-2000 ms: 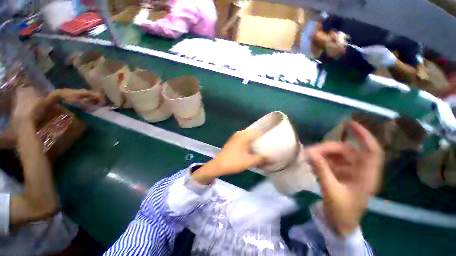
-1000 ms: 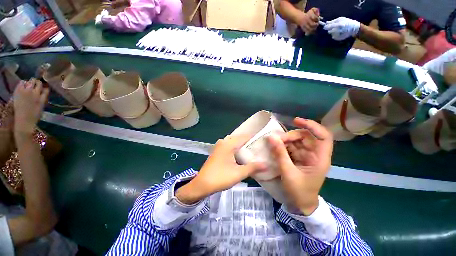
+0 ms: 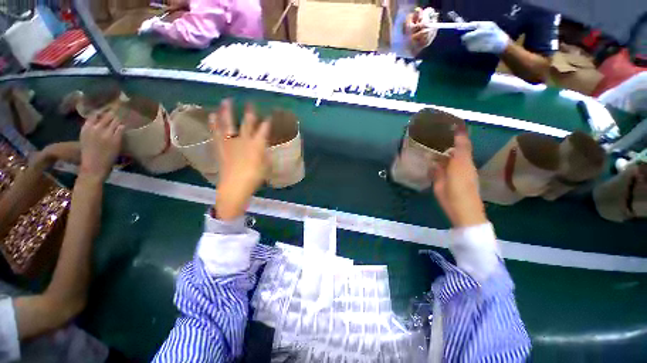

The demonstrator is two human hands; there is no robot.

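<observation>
Beige cup-shaped housings stand on the green belt. My right hand (image 3: 460, 181) grips the right side of one housing (image 3: 411, 167), its thumb and fingers at the wall; the housing stands upright with its dark opening up. My left hand (image 3: 241, 159) is blurred, fingers spread, in front of the left row and partly hiding two housings, one of them at its right (image 3: 287, 163). Whether its fingertips touch them is unclear. White printed label sheets (image 3: 333, 301) lie before me between my forearms.
More housings with red-brown straps stand at the left (image 3: 149, 138) and right (image 3: 521, 170). A neighbour's arms (image 3: 78, 234) reach in at left over a box of copper-coloured pieces (image 3: 42, 220). White rods (image 3: 305, 67) lie across the line. Gloved people work opposite.
The housing I held in both hands now stands on the belt at the front right of centre, under my right hand. My left hand has let go and moved left to the other row.
</observation>
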